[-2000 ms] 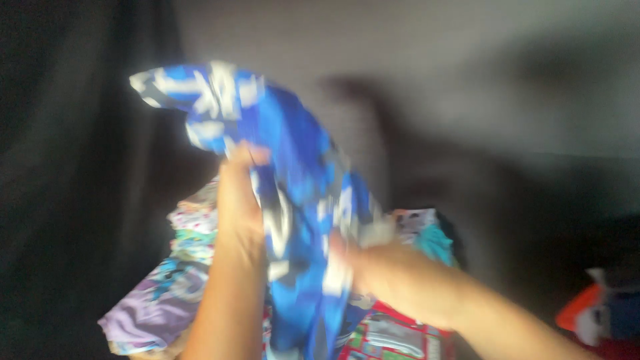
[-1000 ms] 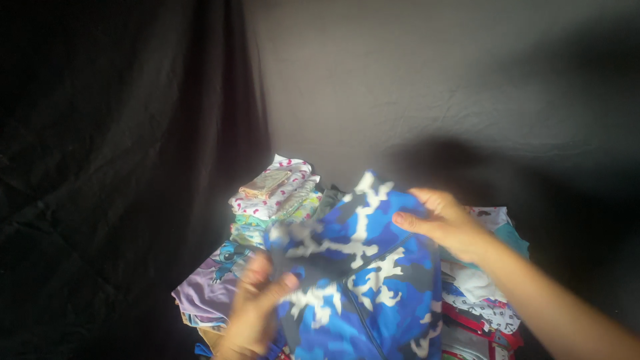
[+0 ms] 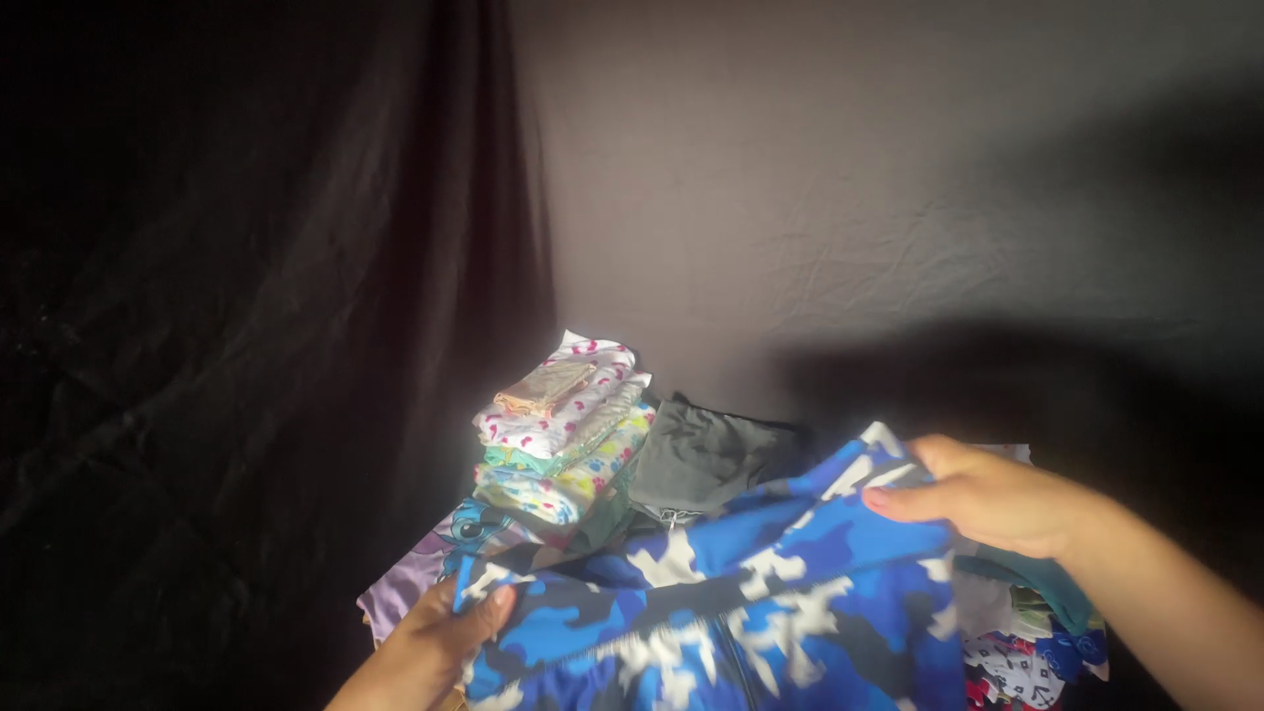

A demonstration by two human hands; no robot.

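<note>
A blue, white and dark camouflage-print garment (image 3: 691, 622) with a wide seamed band, like a waistband, spans the lower middle of the head view. My left hand (image 3: 434, 637) pinches the band's left end between thumb and fingers. At the upper right end, my right hand (image 3: 987, 494) grips the same band, thumb in front. The band sags between the two hands, and the garment's lower part runs out of the frame. Just behind it lies a folded dark grey garment (image 3: 706, 454).
A stack of folded printed cloths (image 3: 563, 425) stands behind at centre left. A lilac garment with a blue cartoon figure (image 3: 425, 563) lies below it. More folded clothes (image 3: 1027, 662) are at the lower right, partly hidden. Dark fabric (image 3: 741, 197) hangs behind.
Two seconds ago the camouflage garment was bunched and raised upright; now it is spread between my hands, lower down. My hands are farther apart than a second ago, and the grey garment shows behind.
</note>
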